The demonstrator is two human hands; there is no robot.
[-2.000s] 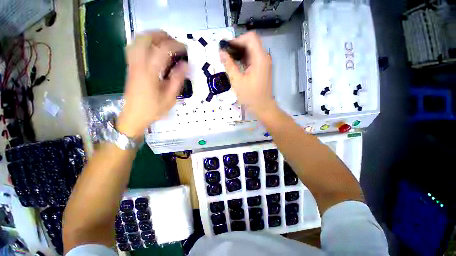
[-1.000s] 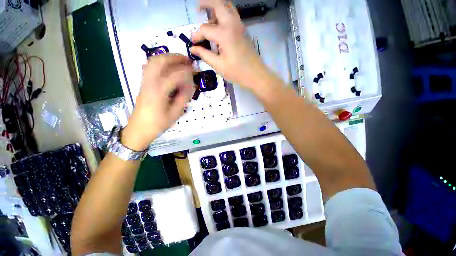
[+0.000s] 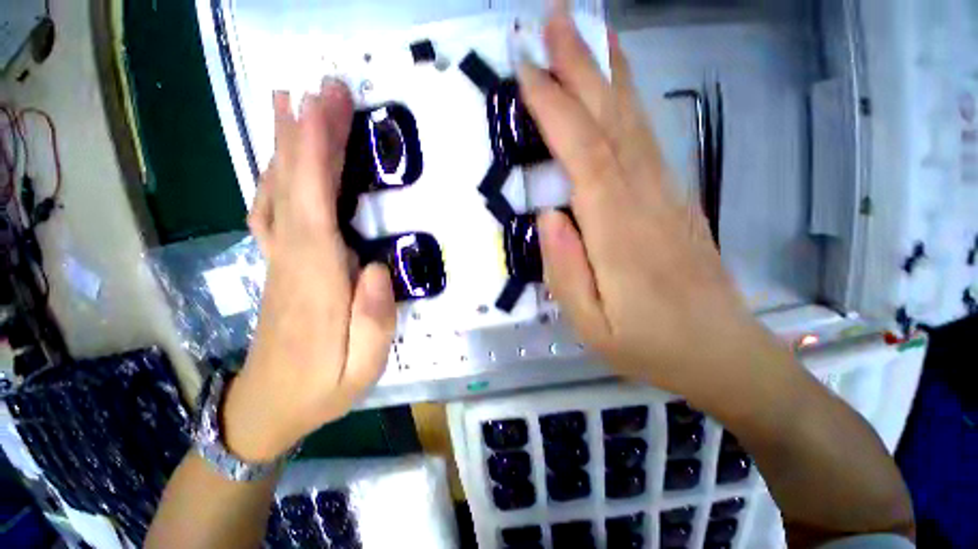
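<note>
The white fixture plate (image 3: 461, 343) bears black clamps and four glossy black housings in two columns: upper left (image 3: 395, 145), lower left (image 3: 420, 266), upper right (image 3: 517, 123) and lower right (image 3: 523, 249). My left hand (image 3: 311, 268) lies flat along the outer side of the left column, thumb beside the lower housing. My right hand (image 3: 633, 236) lies flat along the right column, partly covering both housings. Both hands have extended fingers and appear to touch the housings, grasping none. Their outer edges and any clamps there are hidden.
Thin dark tools (image 3: 711, 150) lie on the machine bed at right. A white compartment tray (image 3: 467, 450) with housings is in front, with a white foam pad (image 3: 402, 504) to its left. Crumpled clear plastic (image 3: 215, 290) and stacked black parts (image 3: 102, 440) are at left.
The view has moved closer to the fixture. My hands have moved apart to opposite sides of the plate, fingers now extended. Four housings now show on the plate in two columns.
</note>
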